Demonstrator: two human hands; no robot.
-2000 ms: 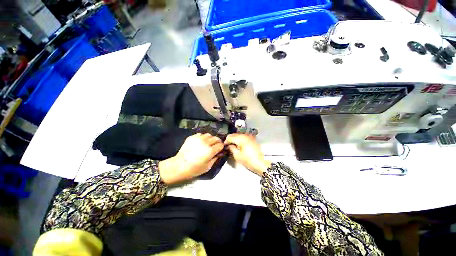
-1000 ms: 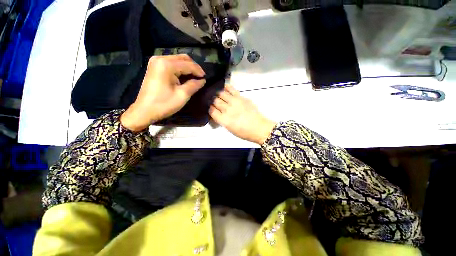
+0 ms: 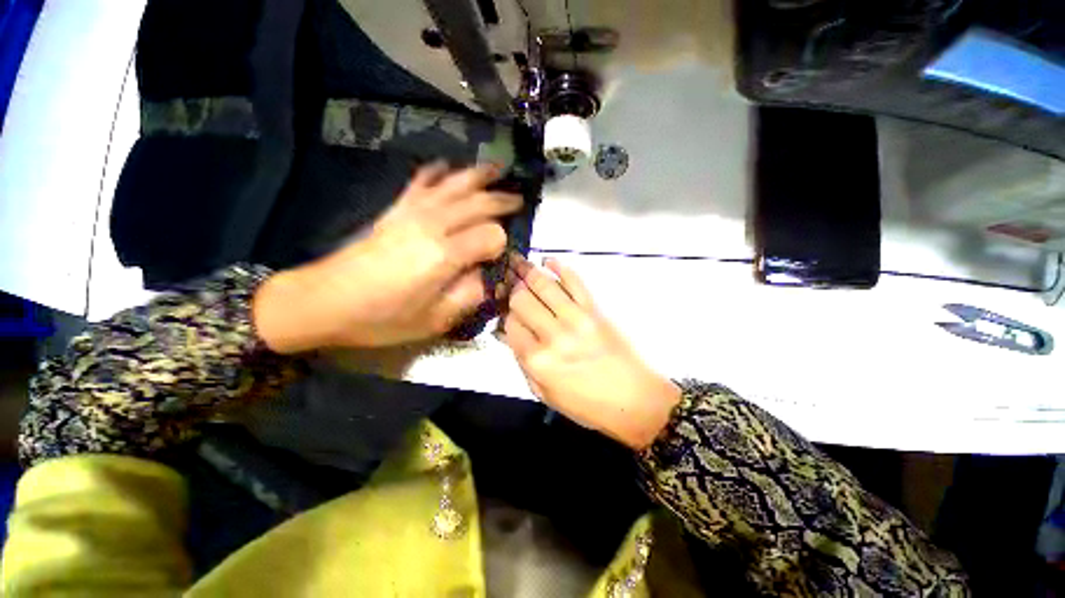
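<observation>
A black padded panel [image 3: 193, 216] lies on the machine bed at the left, its right edge under the sewing head near the white-capped round part [image 3: 568, 138]. A camouflage strip [image 3: 362, 122] crosses it, and a smooth black strip [image 3: 277, 129] crosses the camouflage one. My left hand [image 3: 409, 263] is over the panel's lower right part, slightly blurred, fingers bent; whether it grips the panel is unclear. My right hand [image 3: 572, 339] pinches the panel's right edge at its lower corner, below the needle area. The needle tip is hidden.
A black smartphone [image 3: 815, 199] lies on the bed right of the needle area. A small perforated disc [image 3: 611, 161] sits near the white cap. Thread snips [image 3: 995, 329] lie at the right of the white table [image 3: 747, 374]. The dark control panel hangs at the upper right.
The view has tilted down and come closer since the first frame. My left hand has moved from near the needle, lifted, and come down toward the lower corner. My right hand has slid down the edge.
</observation>
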